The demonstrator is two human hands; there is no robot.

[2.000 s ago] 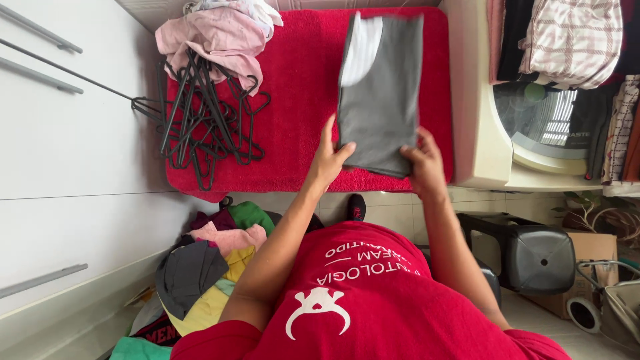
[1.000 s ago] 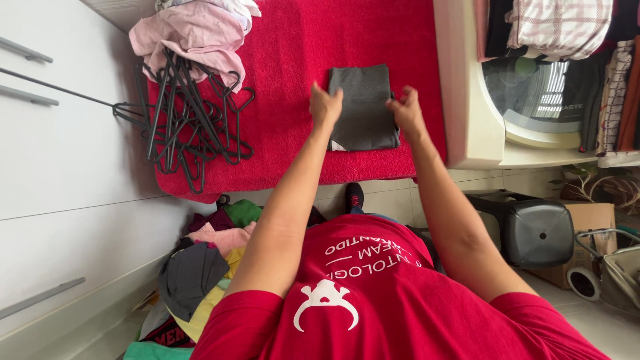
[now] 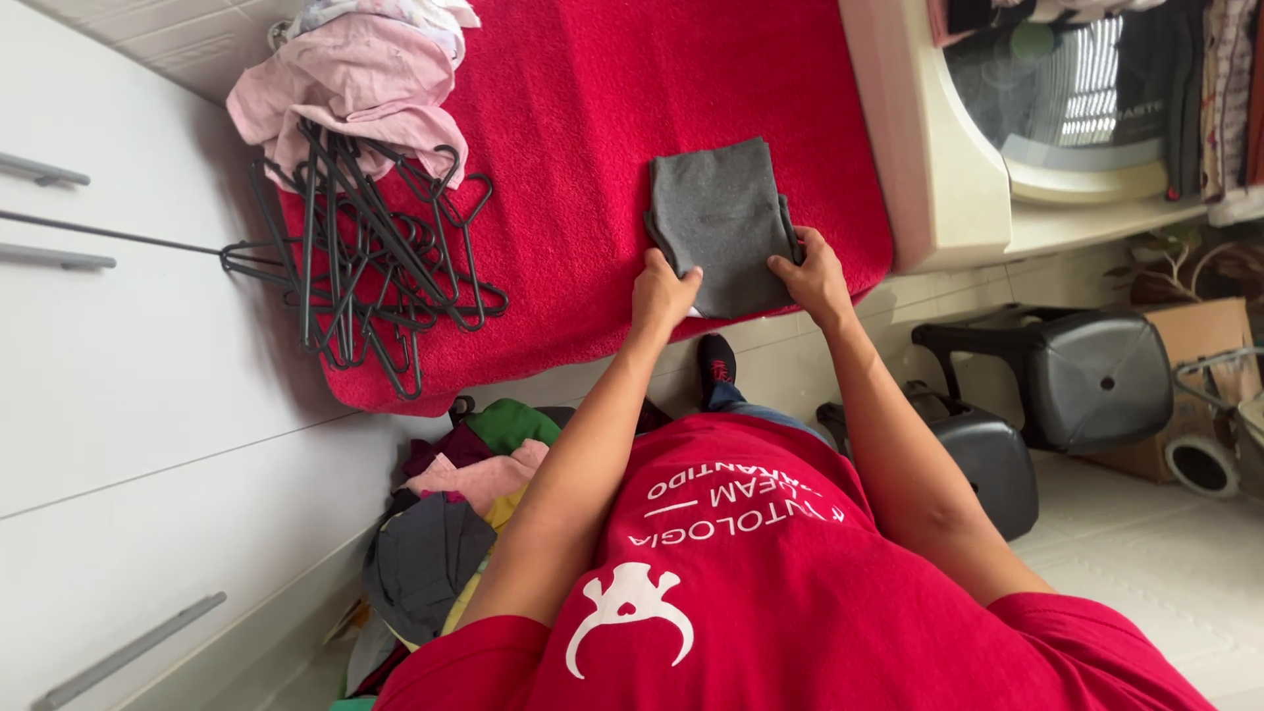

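Observation:
A folded dark grey garment [image 3: 719,222] lies near the front edge of a red towel-like cloth [image 3: 583,178]. My left hand [image 3: 666,296] grips its lower left side, thumb on top and the fingers partly hidden at the edge. At the lower right side, my right hand [image 3: 812,276] pinches the folded layers between thumb and fingers. A bit of white shows under the garment's lower left corner. Black hangers [image 3: 370,257] are heaped to the left on the red cloth, beside crumpled pink fabric [image 3: 360,74].
White drawers [image 3: 138,365] stand on the left. A washing machine [image 3: 933,148] with clothes on it is at the right. A pile of clothes [image 3: 430,563] lies on the floor at lower left, and black plastic stools [image 3: 1096,380] are at the right by a cardboard box [image 3: 1210,336].
The grey garment, raised in my hands two seconds ago, was on the red cloth with my hands apart one second ago. Both hands now hold its lower sides.

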